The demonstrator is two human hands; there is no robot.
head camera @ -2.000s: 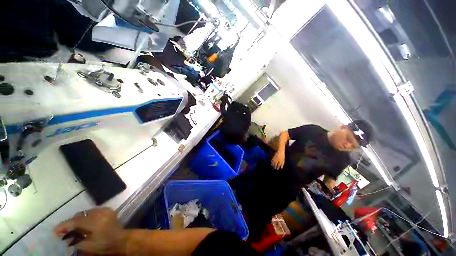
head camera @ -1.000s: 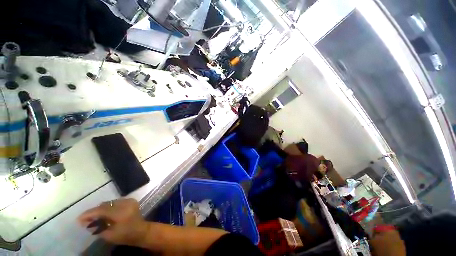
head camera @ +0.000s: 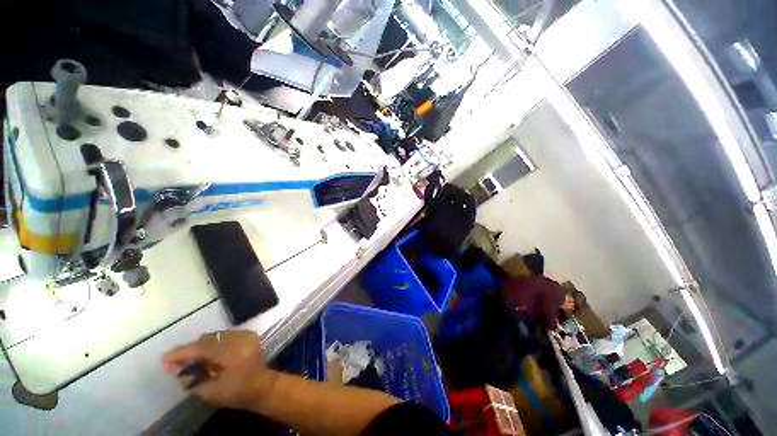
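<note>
My right hand (head camera: 223, 371) is at the lower left, over the front of the white table (head camera: 128, 383), its forearm coming from the bottom. Its fingers are closed around a small dark object (head camera: 194, 372), too blurred to name. A black smartphone (head camera: 235, 271) lies on the sewing machine bed, just beyond the hand. The white JACK sewing machine head (head camera: 256, 183) stands behind it. The needle area (head camera: 64, 285) is at the left, brightly lit. My left hand is not in view.
Blue crates (head camera: 388, 341) stand on the floor beyond the table's front edge, the nearer one holding scraps. Dark fabric (head camera: 94, 43) lies behind the machine. A person in a maroon top (head camera: 532, 298) is bent low beyond the crates. Another workbench (head camera: 647, 349) is at the right.
The view has shifted, bringing more of the machine's needle end in. The standing person in black is gone from view, and a forearm at the right edge has left. My right hand still holds the dark object.
</note>
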